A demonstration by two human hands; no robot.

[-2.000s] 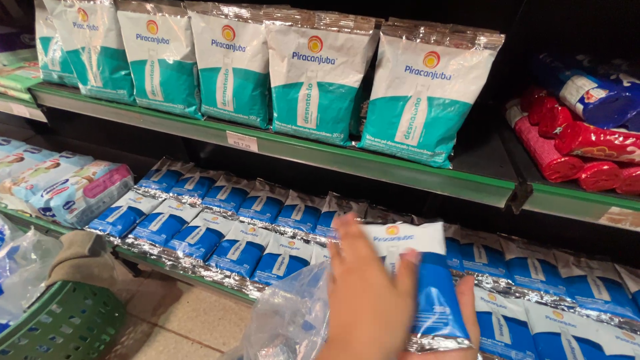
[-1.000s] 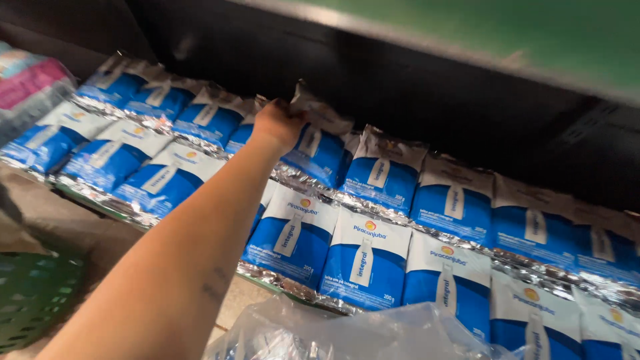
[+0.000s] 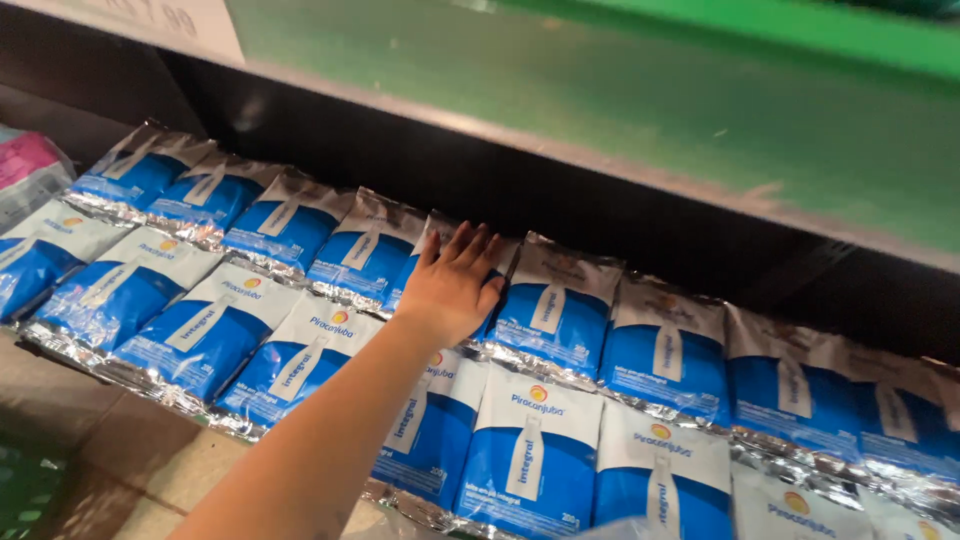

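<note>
My left hand (image 3: 454, 289) lies palm down with its fingers apart on a blue and white foil pouch of Piracanjuba milk powder (image 3: 405, 281) in the back row, and mostly covers it. More pouches of the same kind lie side by side on either side, such as one (image 3: 555, 307) just right of my thumb and another (image 3: 367, 247) to the left. The front row runs below, with a pouch (image 3: 529, 450) in front of my wrist and others partly behind my forearm. My right hand is out of view.
A green shelf edge (image 3: 600, 127) crosses above the pouches, with a price tag (image 3: 195, 26) at its left. A pink and white package (image 3: 30, 169) lies at far left. Below are floor tiles (image 3: 172, 457), a dark green basket (image 3: 30, 480) and clear plastic (image 3: 630, 529).
Two seconds ago a pouch was held at my hands; it is not in them now. One second ago my left hand was at a back-row pouch; now it lies flat. The view has moved closer.
</note>
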